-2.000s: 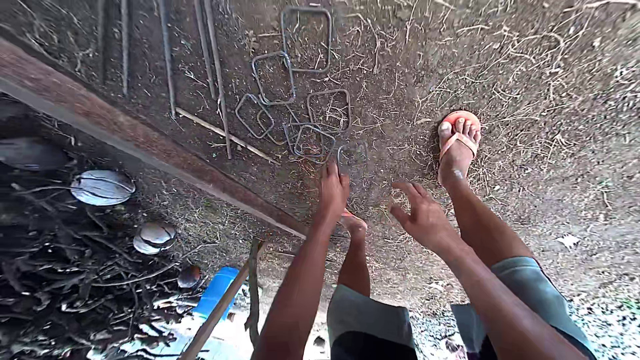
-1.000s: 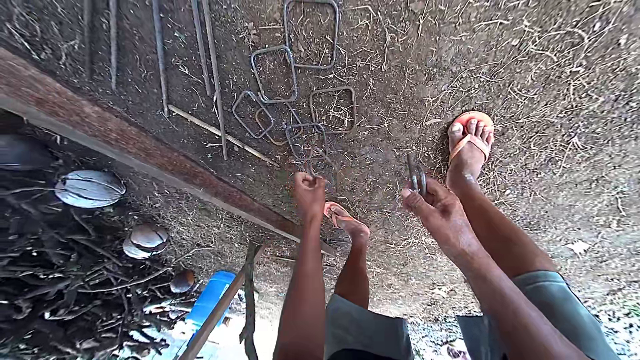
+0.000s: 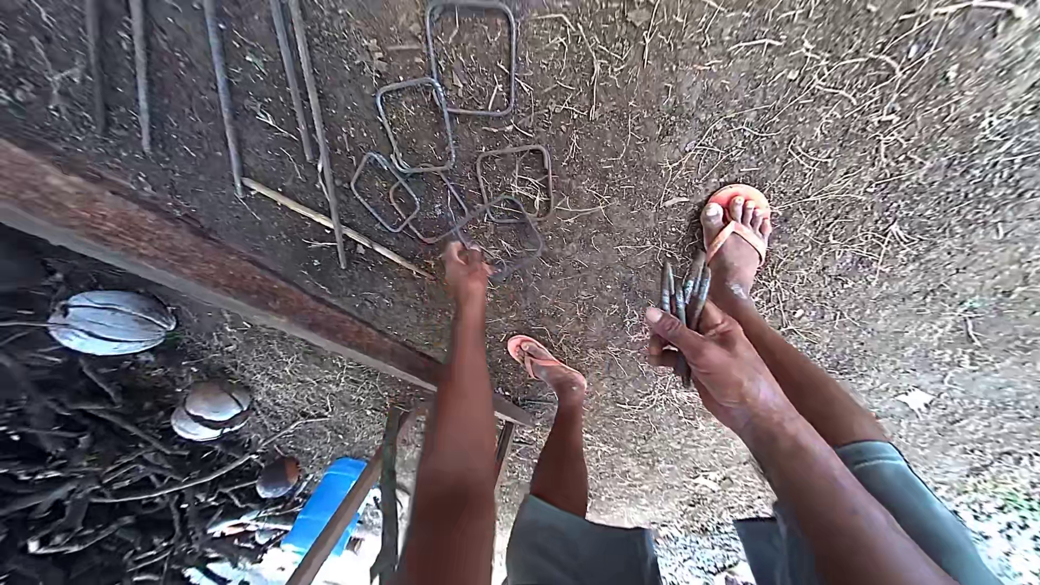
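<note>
My right hand [image 3: 715,357] is closed around several short, dark metal rods [image 3: 684,296], their ends pointing up past the fingers, in front of my right foot. My left hand [image 3: 467,272] reaches to the ground at the lower edge of a group of bent metal rod frames; its fingers touch or almost touch the nearest frame [image 3: 538,244], and blur hides whether they grip it. Beyond it, more squarish frames overlap: a large one [image 3: 513,57], a middle one [image 3: 449,134], a small one [image 3: 354,183] and one at the right [image 3: 550,175].
A long wooden beam [image 3: 219,268] crosses the left side. Several straight rods [image 3: 221,97] and a thin stick [image 3: 341,227] lie beyond it. At lower left are coconut husks [image 3: 110,322], a branch pile [image 3: 65,479] and a blue object [image 3: 325,500]. My sandalled feet stand on root-strewn soil.
My right hand was empty with spread fingers two seconds ago; now it holds short metal rods. My left hand drew back from the frames, then reached toward them again.
</note>
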